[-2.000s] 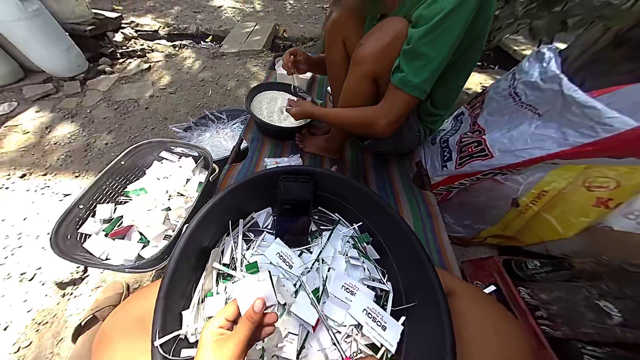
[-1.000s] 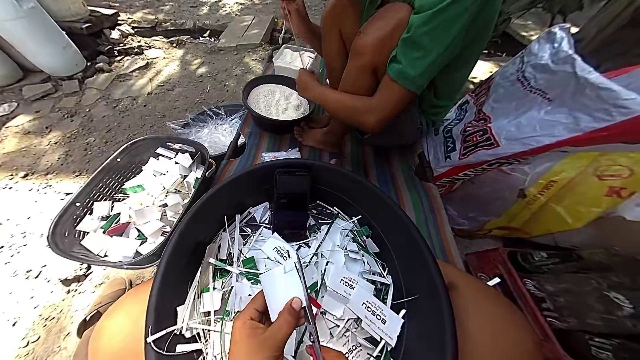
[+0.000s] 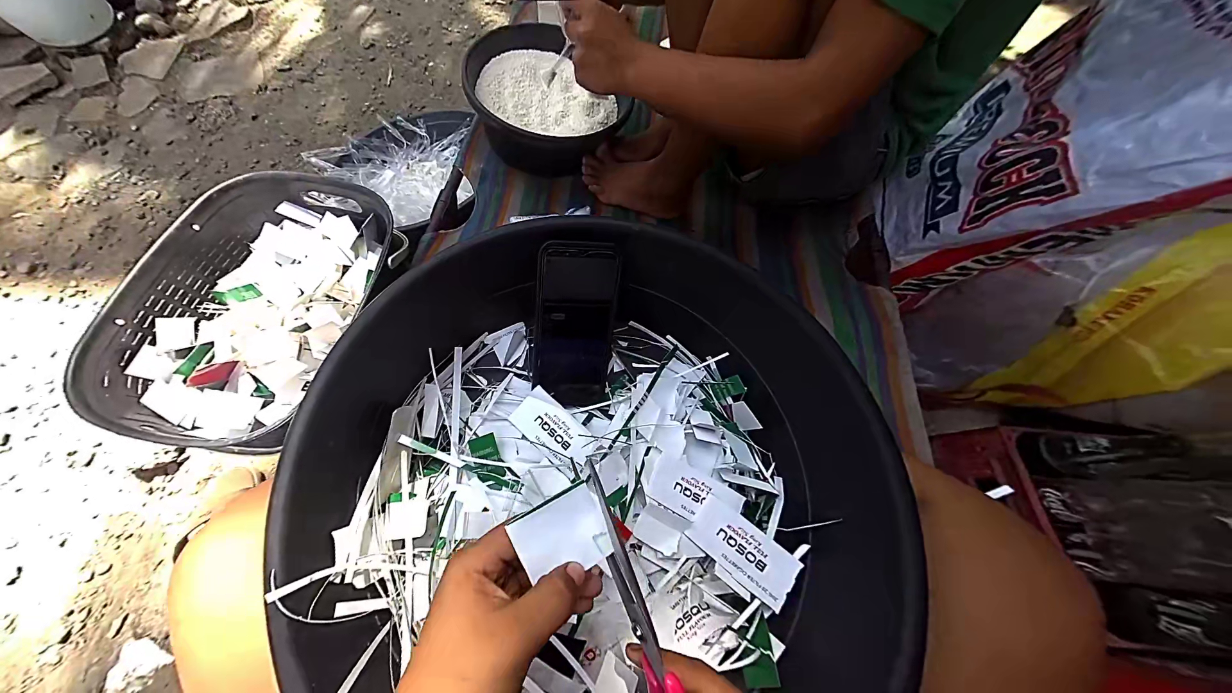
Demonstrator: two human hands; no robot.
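My left hand [image 3: 510, 606] pinches a white paper piece [image 3: 558, 532] with a green edge. Reaching in from the bottom edge, my right hand [image 3: 683, 671] holds scissors [image 3: 630, 577] with pink handles; their blades lie along the right side of the piece. Both hands are over a large black plastic basin [image 3: 837, 462], which holds many printed paper cuttings and thin strips [image 3: 674, 414]. A dark smartphone [image 3: 576, 318] leans upright against the basin's far inner wall. Most of my right hand is cut off by the frame.
A black slotted basket [image 3: 125, 337] of paper squares stands left. Behind it is a tub of clear plastic [image 3: 404, 178]. Ahead, another person's hand [image 3: 606, 48] is over a bowl of white granules [image 3: 544, 91]. Printed sacks [image 3: 1088, 173] and a red bottle crate [image 3: 991, 462] are right.
The scissors, not visible two seconds ago, have come up beside the paper in my left hand. The other person's hands have moved down over the bowl since one second ago. The view has tipped down.
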